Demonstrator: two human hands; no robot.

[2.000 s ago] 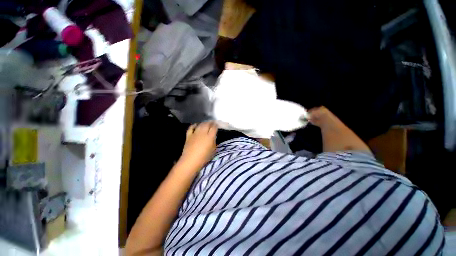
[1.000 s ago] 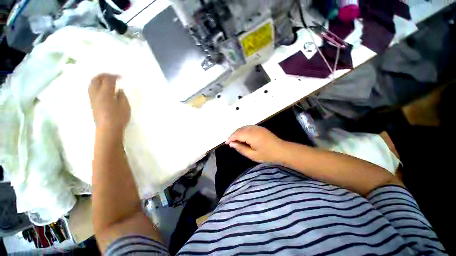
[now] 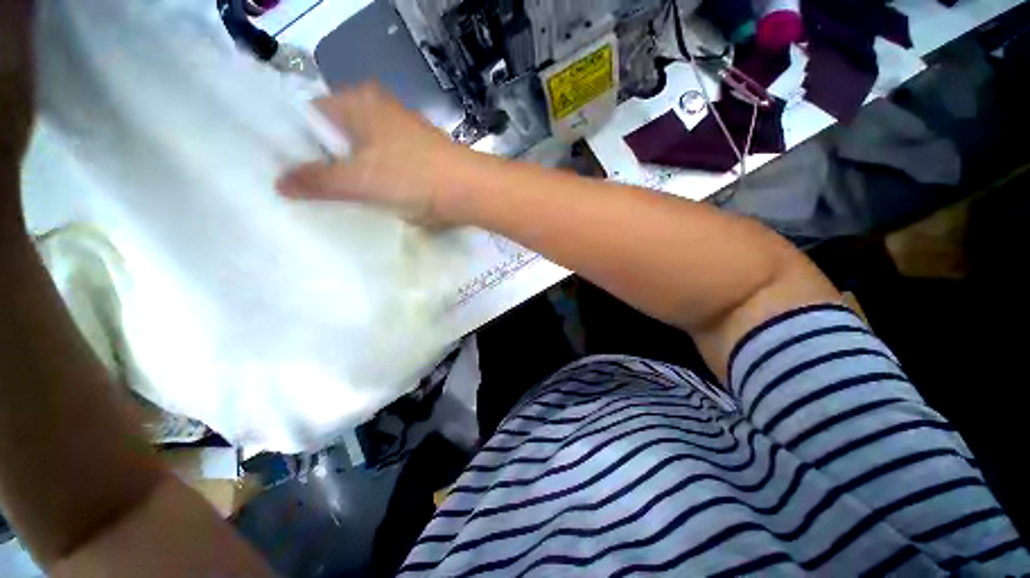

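Observation:
A large white cloth (image 3: 226, 260) is spread and lifted over the left part of the table and hangs over its front edge, blurred by motion. My right hand (image 3: 378, 152) reaches across to the left and holds a raised fold of the cloth between thumb and fingers. My left forearm rises along the left picture edge, dark and blurred. The left hand is at or beyond the upper left edge, and its fingers cannot be made out. The overlock machine (image 3: 520, 68), with a yellow caution label, stands just beyond my right hand.
Maroon scraps (image 3: 841, 68), a pinkish-red slim tool (image 3: 745, 85) and a magenta-ended thread cone (image 3: 779, 23) lie right of the machine. Grey fabric (image 3: 881, 158) lies along the right table edge. A black object (image 3: 246, 28) is at the top left.
My right hand has moved from the table's front edge left onto the cloth and taken a fold. My left arm has moved to the left edge. The cloth is raised and shifted.

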